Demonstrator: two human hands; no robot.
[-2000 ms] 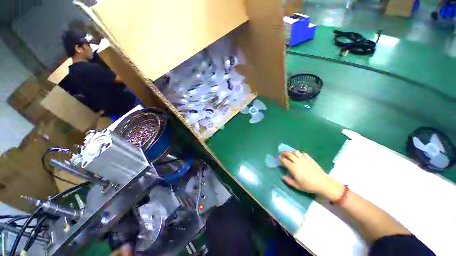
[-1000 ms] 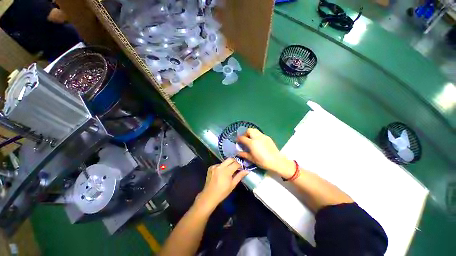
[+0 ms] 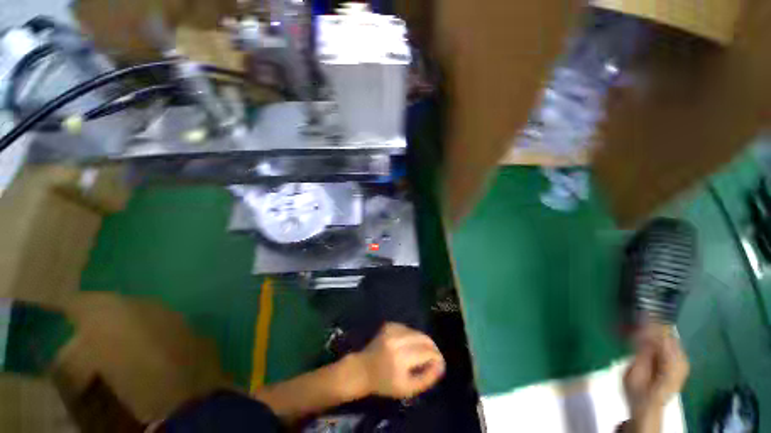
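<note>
The frame is motion-blurred. My right hand (image 3: 655,368), at the lower right, is at the near edge of a black slotted fan guard (image 3: 664,266) and appears to grip it. The guard is beside the carton's right wall; its inside is too blurred to read. My left hand (image 3: 401,362) is curled into a fist over the dark area of my lap, below the machine. A dark spot shows between its fingers; whether it holds something small is not clear. A whitish fan blade (image 3: 565,188) lies on the green surface at the carton's mouth.
The grey machine (image 3: 363,97) stands at upper left, with a silvery round fixture (image 3: 293,211) and a small red light. The carton (image 3: 520,84) holds whitish blades. A white board (image 3: 541,410) lies at the near edge. A dark fan head (image 3: 734,414) is cut off at lower right.
The view has swung left toward the machine. My hands have separated from the fan guard and blade they worked on together. My right hand has moved out to a guard beside the carton; my left has curled up.
</note>
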